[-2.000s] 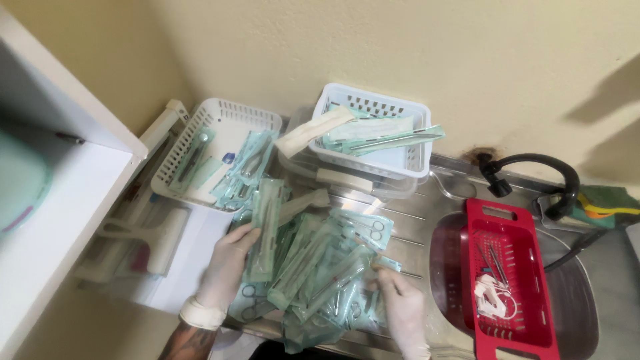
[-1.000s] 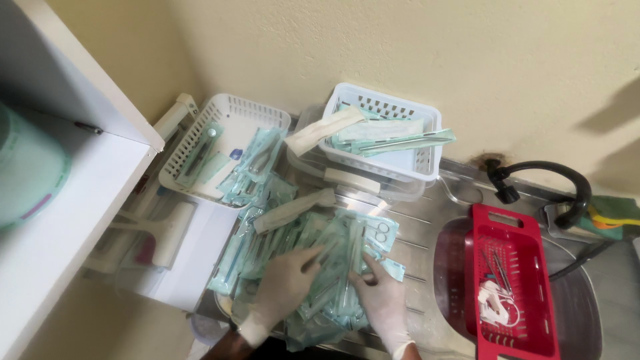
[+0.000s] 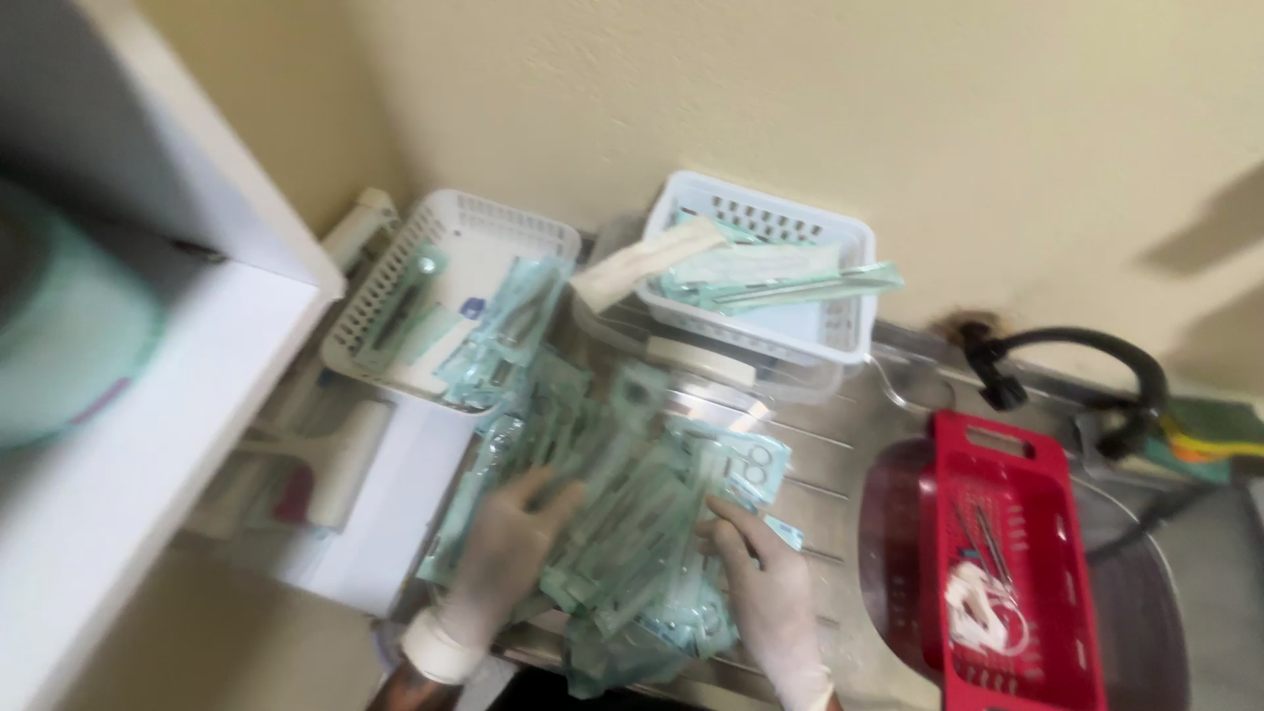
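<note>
A heap of clear and green sterilization pouches (image 3: 632, 523) with metal instruments lies on the steel drainboard. My left hand (image 3: 513, 548), in a pale glove, is over the heap's left side, fingers spread and blurred; whether it grips a pouch is unclear. My right hand (image 3: 765, 578), gloved too, touches pouches at the heap's right side with bent fingers; a firm hold cannot be made out. Beyond it lies a pouch with scissors (image 3: 755, 462). More pouches fill part of the left white basket (image 3: 449, 212), and others stick out over the rim of the right white basket (image 3: 859, 232).
At the right a red plastic basket (image 3: 1071, 553) with metal instruments and white material sits over the steel sink (image 3: 1150, 592). A black faucet (image 3: 1086, 341) arches behind it. A white shelf (image 3: 188, 395) holding a pale green container (image 3: 79, 326) juts in at the left.
Two seconds ago my left hand was at a pouch raised near the heap's left edge; now it is lower, over the heap. My right hand has stayed around the heap's right side.
</note>
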